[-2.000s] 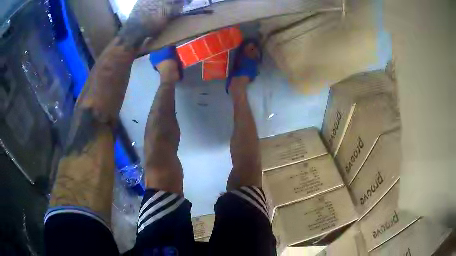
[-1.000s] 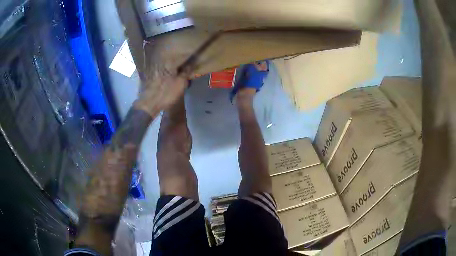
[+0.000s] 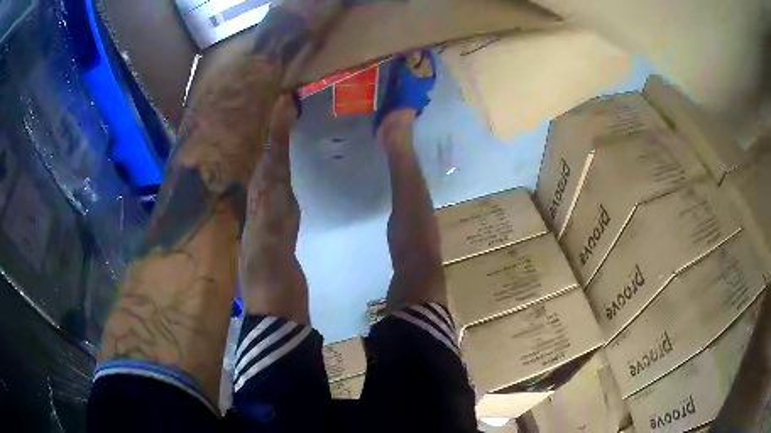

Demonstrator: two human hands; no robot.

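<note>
An open carton (image 3: 397,38) lies across the top of the head view, cut off by the top edge. Pale retail boxes (image 3: 221,20) show inside it at the upper left. My left arm reaches up from the lower left over the carton's near side. My left hand (image 3: 325,10) is blurred and cut off at the top edge, so its fingers and any hold are hidden. My right hand is not in view. Red-orange sticker sheets (image 3: 355,90) lie on the floor by my feet, partly covered by the carton.
Stacked "proove" cartons (image 3: 638,292) stand at the right, with more cartons (image 3: 533,334) beside my leg. A flat cardboard sheet (image 3: 524,80) lies on the floor at the upper right. A blue pallet (image 3: 118,110) and wrapped goods (image 3: 46,203) are at the left.
My left hand was over the carton's near edge a second ago and is now higher, at the picture's top. The right sleeve has left the view. The whole view has shifted.
</note>
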